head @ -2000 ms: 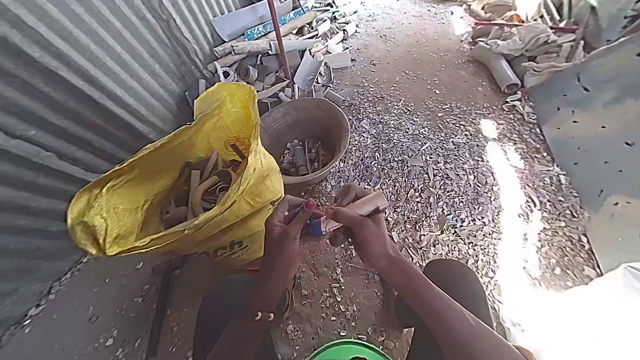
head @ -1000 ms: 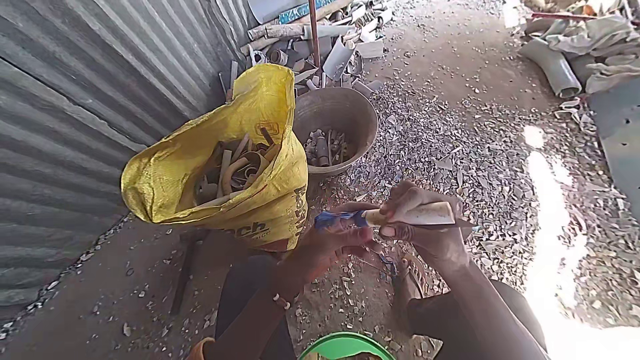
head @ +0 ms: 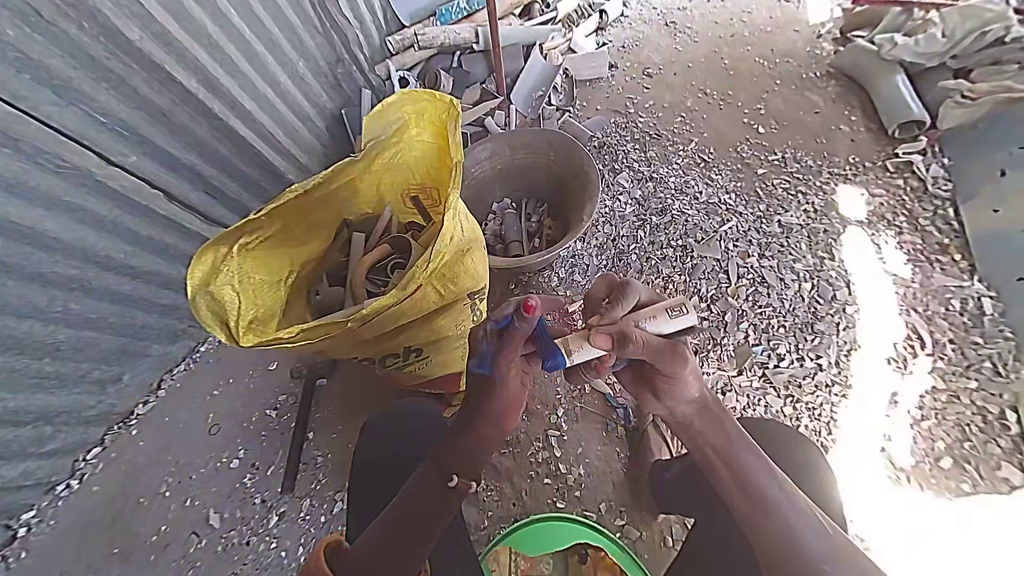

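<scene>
My right hand grips a pale plastic pipe piece that bears printed writing. Blue material, perhaps film or cloth, lies at the pipe's left end, and my left hand is closed on it. Both hands are close together above my knees. Just left of them stands a yellow woven sack, its mouth wide and full of pipe scraps. Behind the hands is a grey-brown round tub with small pipe fittings and pieces at its bottom.
A corrugated metal wall runs along the left. Pipe offcuts are heaped behind the tub by a thin upright rod. Plastic chips cover the ground. A green-rimmed container sits between my legs; a dark metal bar is at left.
The pipe was partly covered by my hands two seconds ago and now shows more of its length, pointing right. The blue material is now stretched between my left hand and the pipe's end.
</scene>
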